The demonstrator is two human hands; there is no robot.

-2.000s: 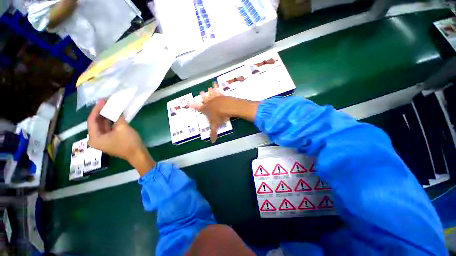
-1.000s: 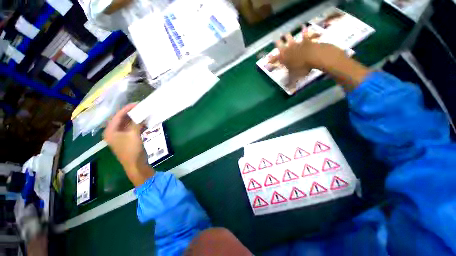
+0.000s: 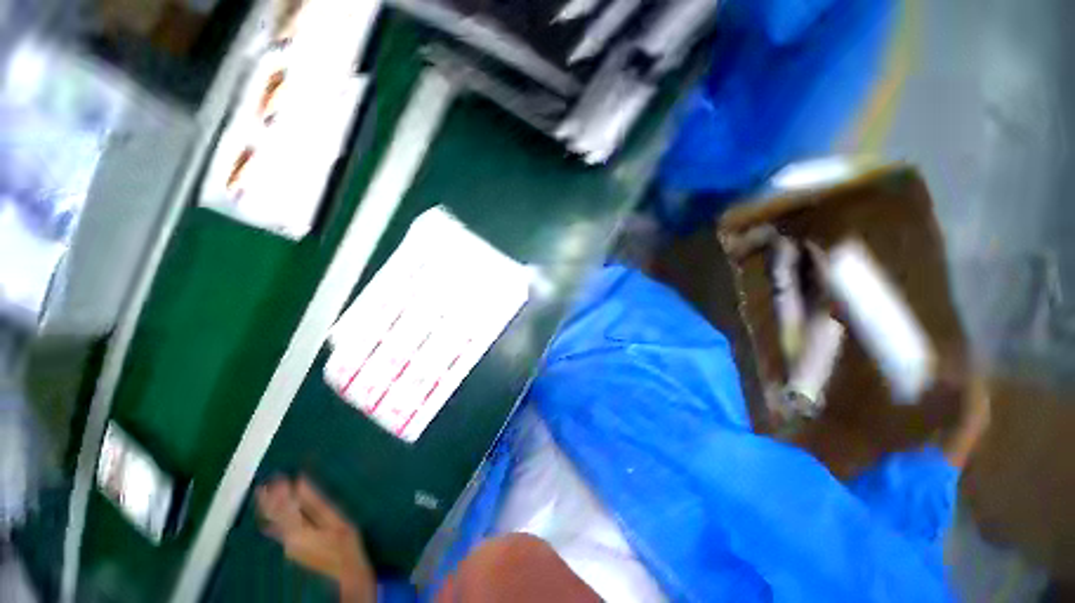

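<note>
A white label sheet stack (image 3: pixel 436 318) with blurred red marks lies on the dark green ledge. My left hand (image 3: pixel 312 530) is low at the left over the ledge, blurred, with nothing visible in it. My right hand (image 3: pixel 974 422) is a small blurred shape at the right side of an open brown carton (image 3: pixel 813 438); its grip is hidden. A long white piece (image 3: pixel 878 318) and other pale scraps lie inside the carton. White product boxes (image 3: pixel 277 130) with brown pictures lie in an overlapping row on the green belt.
One product box (image 3: pixel 139 483) lies at the belt's lower left. A pale metal rail (image 3: pixel 295 353) runs between belt and ledge. The large white carton (image 3: pixel 112 200) is at the left. Dark boxes (image 3: pixel 607 71) lean at the top. Blue fabric (image 3: pixel 802 94) hangs above the brown carton.
The view has swung right and the brown carton now shows. The white paper has left my left hand. My right hand has moved from the product boxes to the carton's side.
</note>
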